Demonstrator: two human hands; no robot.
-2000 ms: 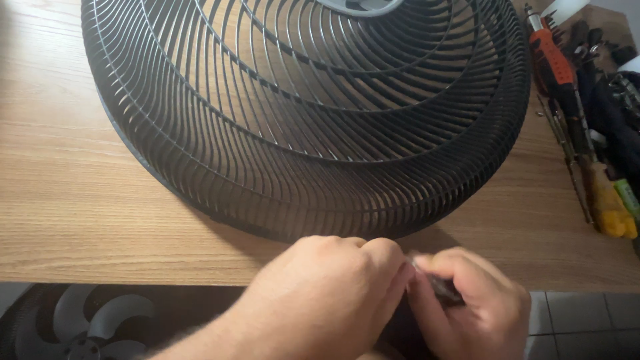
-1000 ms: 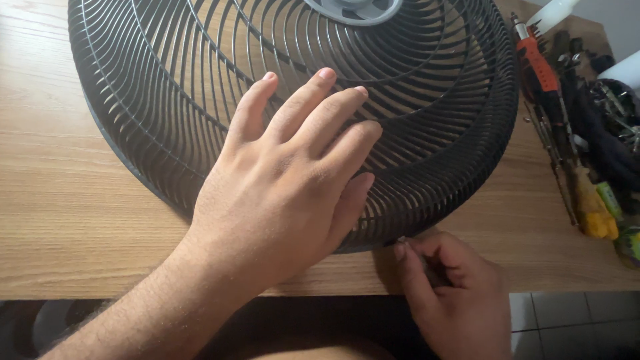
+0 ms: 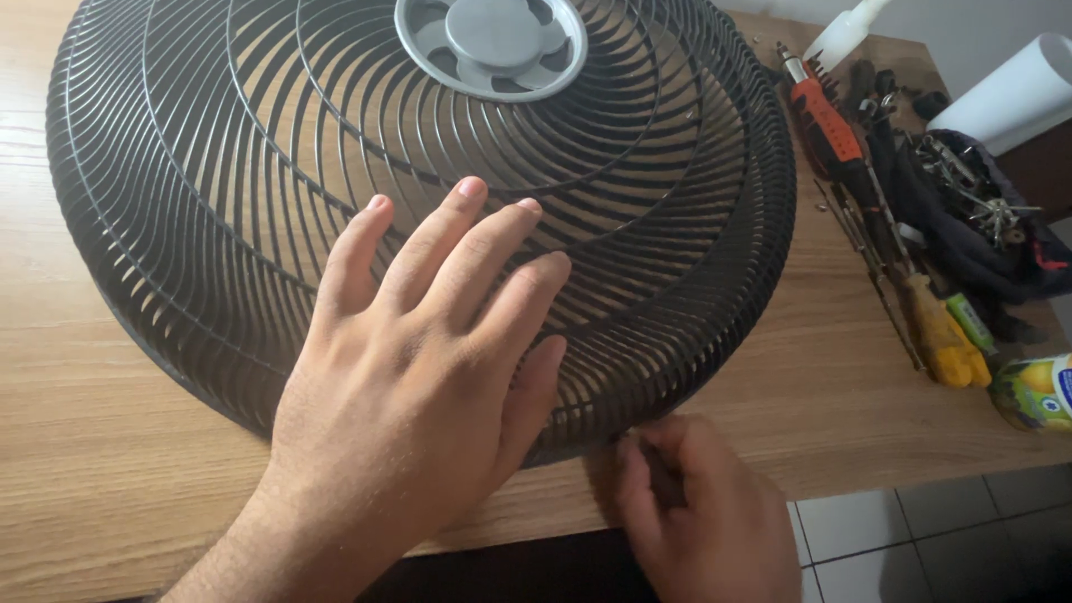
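A round black fan grille (image 3: 276, 167) with a grey hub badge (image 3: 494, 38) lies on the wooden table (image 3: 59, 469). Spread over its near part is my left hand (image 3: 419, 343), palm down, fingers apart, resting on the ribs. My right hand (image 3: 712, 519) is at the grille's near edge, thumb and forefinger pinched together by the rim. A small dark thing shows within the curled fingers; its kind cannot be told.
On the right lie an orange and black screwdriver (image 3: 825, 126), thin metal rods (image 3: 871, 268), a yellow-handled tool (image 3: 946, 335), a dark pouch of metal parts (image 3: 980, 218), a white cylinder (image 3: 1013, 92) and a jar (image 3: 1038, 394). Floor tiles (image 3: 854, 519) show below.
Two seconds ago both hands were together below the grille's near edge. My left hand has moved up onto the ribs and opened flat. My right hand has stayed near the rim.
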